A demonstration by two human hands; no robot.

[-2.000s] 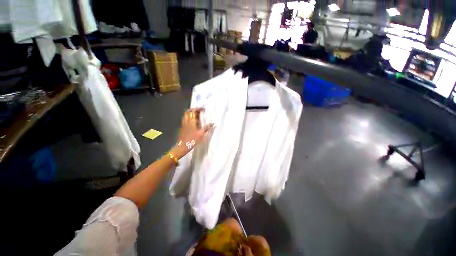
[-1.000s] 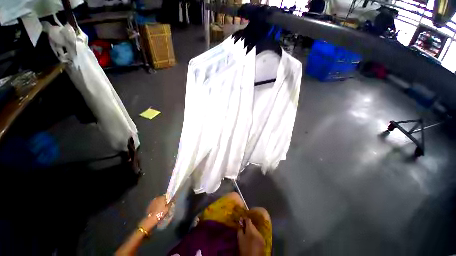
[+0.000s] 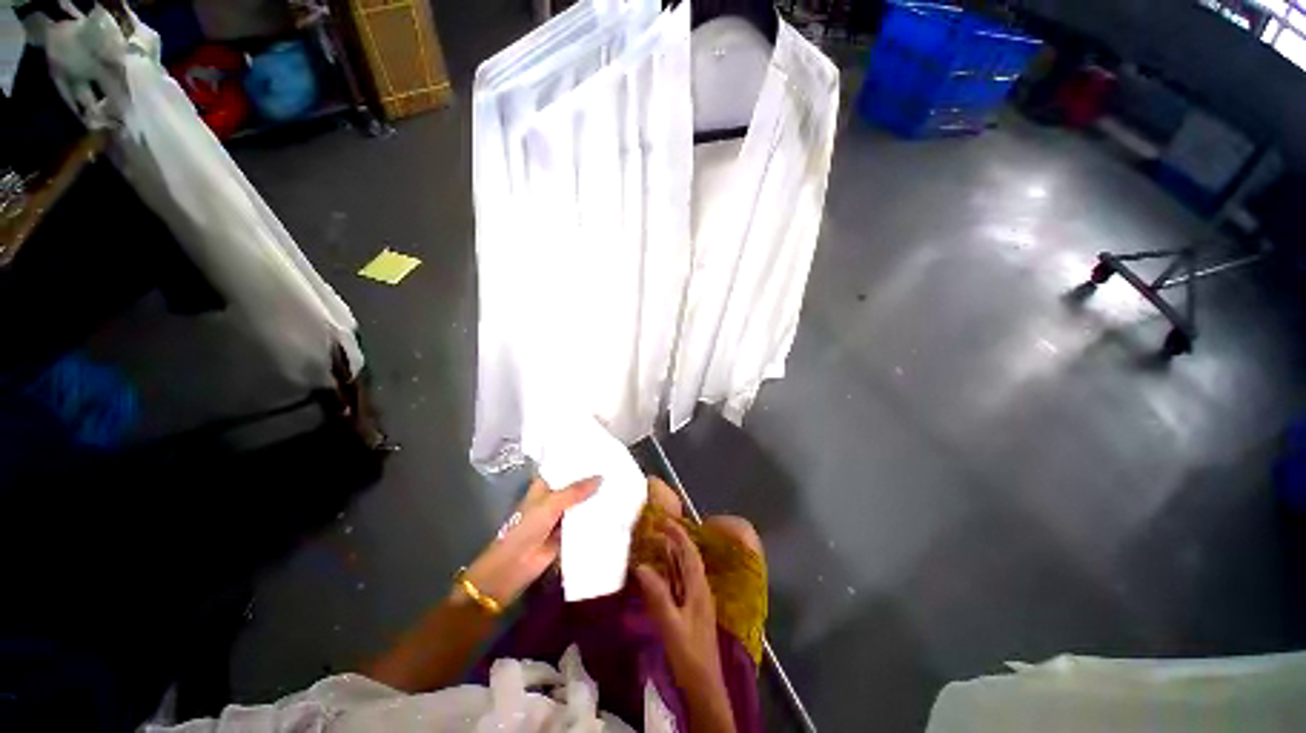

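Observation:
Several white shirts [image 3: 587, 215] hang in a row in front of me, overexposed, with their hooks cut off at the top edge. My left hand [image 3: 533, 533] grips the white cuff [image 3: 602, 516] of one sleeve over my lap, thumb on top. The cuff's open end points down. My right hand [image 3: 676, 580] is just right of the cuff, over my knee, with its fingers bent and a gap to the cloth. Whether it holds something small I cannot tell.
White cloth hangs at the left beside a table edge [image 3: 57, 193]. A yellow slip [image 3: 390, 267] lies on the grey floor. Blue crate [image 3: 945, 69] at the back, wheeled stand base [image 3: 1167, 294] at the right, pale cloth [image 3: 1132, 697] at lower right. A thin pale bar runs by my knees.
My left hand moved from the shirt front down to a sleeve end, then brought the cuff right over my lap. My right hand came up close to it. The view tilted down.

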